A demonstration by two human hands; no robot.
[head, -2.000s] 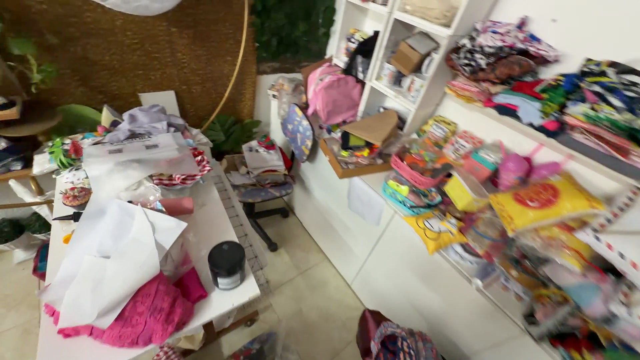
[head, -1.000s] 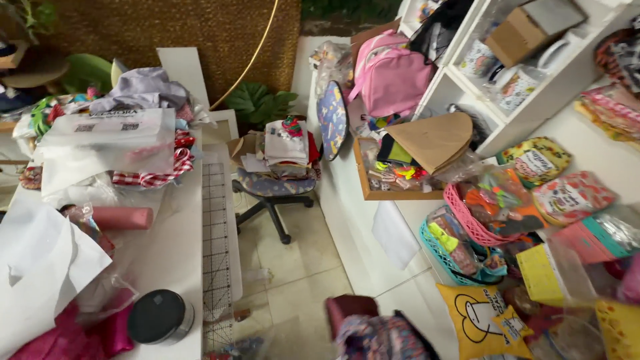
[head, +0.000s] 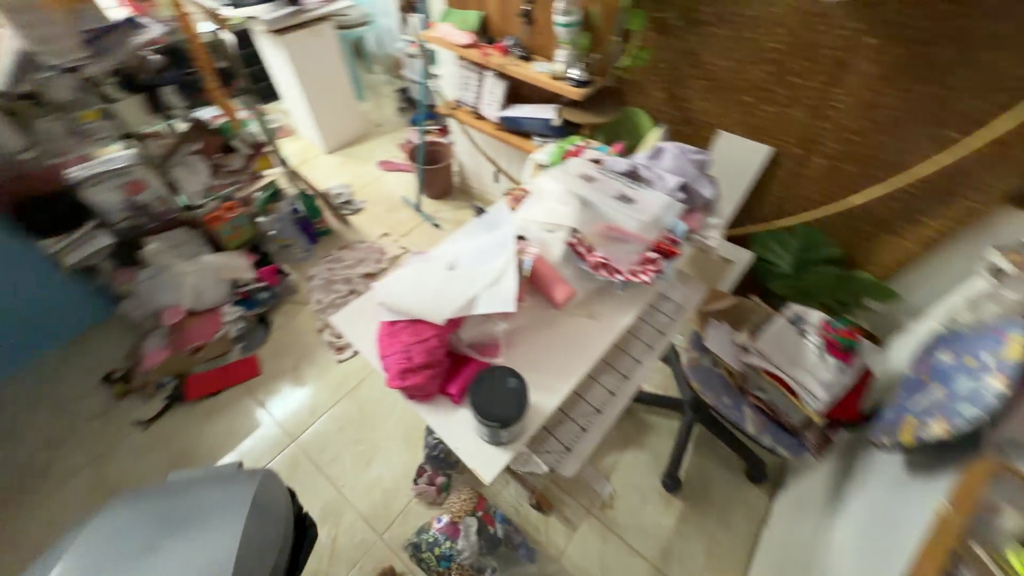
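Neither of my hands shows in the head view. Across the middle stands a white table (head: 576, 340). A black-lidded jar (head: 498, 404) is at its near corner, beside bright pink fabric (head: 416, 356). White paper sheets (head: 464, 268) overlap the far edge of that fabric. To their right lies a pink cylindrical object (head: 550, 282). Farther back, a clear plastic box (head: 620, 192) rests among a red-and-white twisted trim (head: 620, 268) and grey-lilac cloth (head: 672, 172). The picture is blurred.
A wheeled office chair (head: 720, 408) holds papers and a box at right. Piled goods (head: 192, 280) cover the floor at left. A grey rounded object (head: 184, 528) fills the lower left. Bagged fabrics (head: 464, 536) lie below the table. Wooden shelves (head: 512, 68) stand behind.
The view has swung far to the left; the shelving with the pink backpack is out of frame, and the cluttered floor and grey object are now in view.
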